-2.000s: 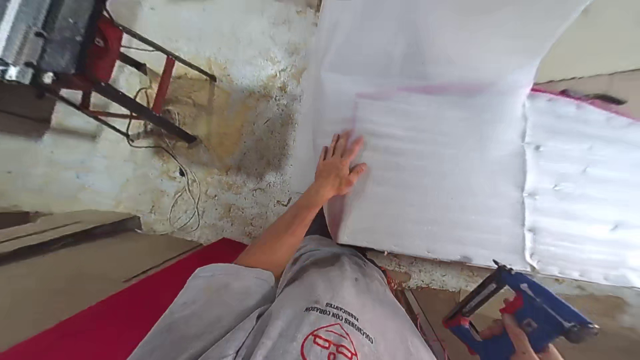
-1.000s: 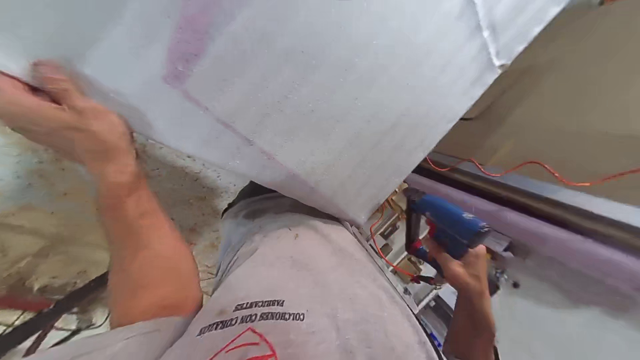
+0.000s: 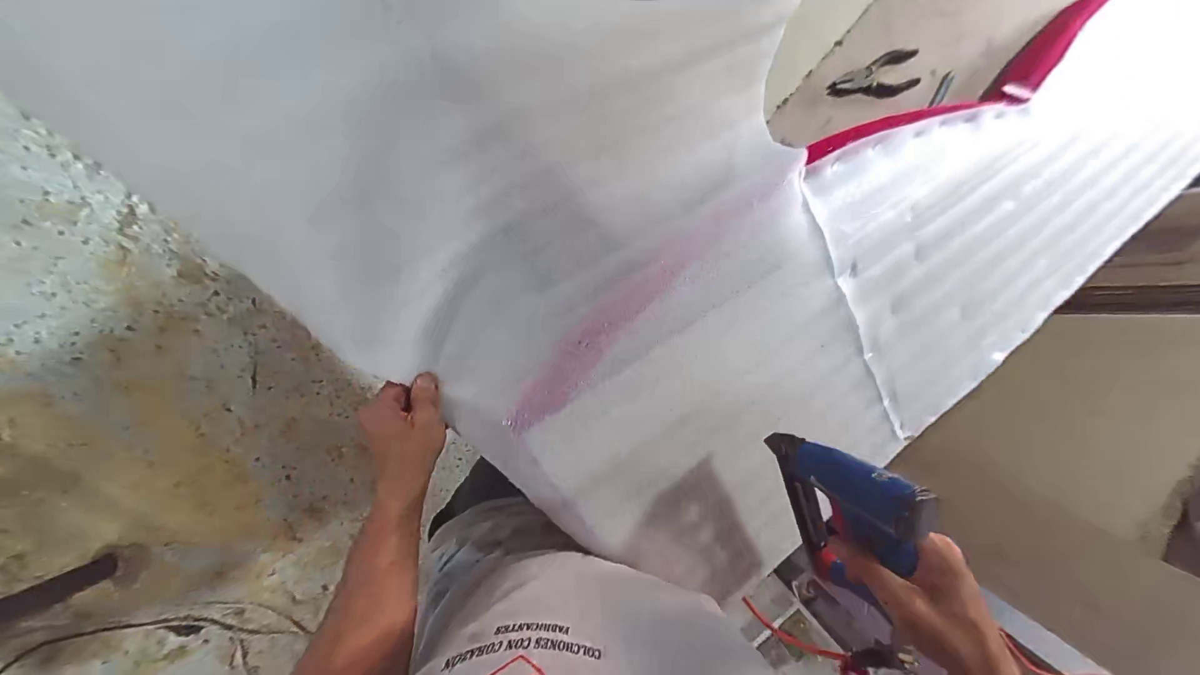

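Note:
My left hand (image 3: pixel 405 427) pinches the edge of a thin white fabric sheet (image 3: pixel 375 187) between thumb and curled fingers. This translucent sheet lies over a padded white surface, and a pink strip (image 3: pixel 600 337) shows through it. My right hand (image 3: pixel 914 586) holds a blue pneumatic staple gun (image 3: pixel 858 487) by its handle, above the lower right corner of the white sheet, its nose pointing up and left. Further right, a ribbed white panel (image 3: pixel 947 253) meets the sheet along a seam, with red fabric (image 3: pixel 891 131) along its far edge.
Pliers (image 3: pixel 877 77) with dark handles lie on a tan surface at the upper right. An orange-red air hose (image 3: pixel 797 642) runs below the staple gun. At the left are the stained floor (image 3: pixel 187 403), a dark metal leg (image 3: pixel 61 586) and a cable (image 3: pixel 141 626).
My left hand, flat on the white material two seconds ago, now grips the sheet's edge. The staple gun, low at the right earlier, is now over the sheet's corner. The view has shifted strongly.

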